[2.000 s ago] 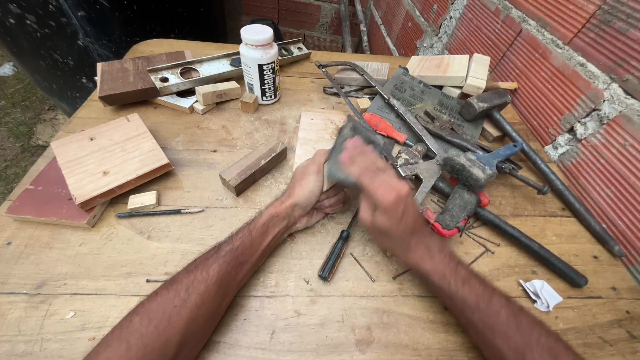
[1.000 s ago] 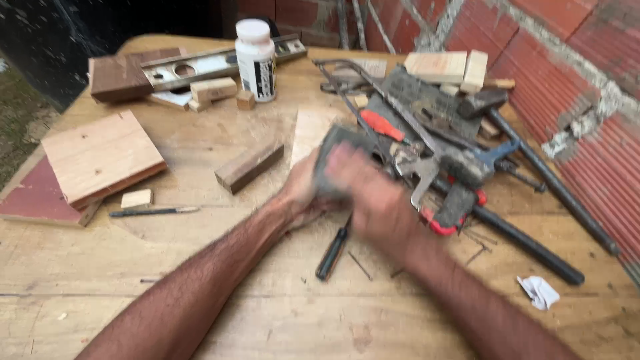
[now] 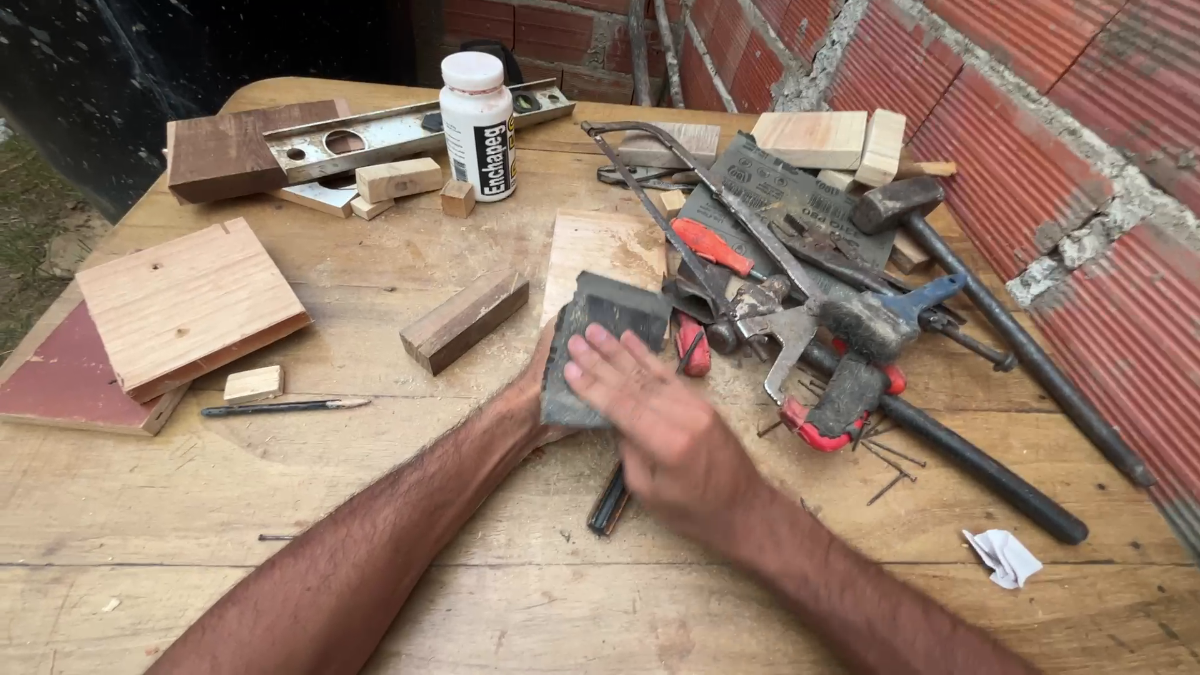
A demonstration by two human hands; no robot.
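Observation:
My right hand (image 3: 656, 412) lies with its fingers flat on a dark piece of sandpaper (image 3: 586, 300) in the middle of the view. Beneath the sandpaper is my left hand (image 3: 539, 389), mostly hidden; whatever it may hold there is covered. A pale flat board (image 3: 605, 244) lies just beyond the sandpaper. Partly under my right hand is a dark screwdriver handle (image 3: 609, 502). To the left rests a brown wood block (image 3: 464, 319). A hacksaw (image 3: 741, 202) and an orange-handled tool (image 3: 714, 246) lie to the right.
Hammers (image 3: 1022, 337), a wire-type brush with blue handle (image 3: 914, 305), a sandpaper sheet (image 3: 797, 202) and nails (image 3: 886, 469) crowd the right. Wood boards (image 3: 192, 300), a pencil (image 3: 286, 408), a white bottle (image 3: 478, 131) and a metal level (image 3: 375, 141) stand or lie left and behind. A brick wall (image 3: 1003, 131) borders the right.
My right hand, blurred over the dark sandpaper before, now lies lower on it with fingers extended. The sandpaper now shows more of its flat face. The things around are unmoved.

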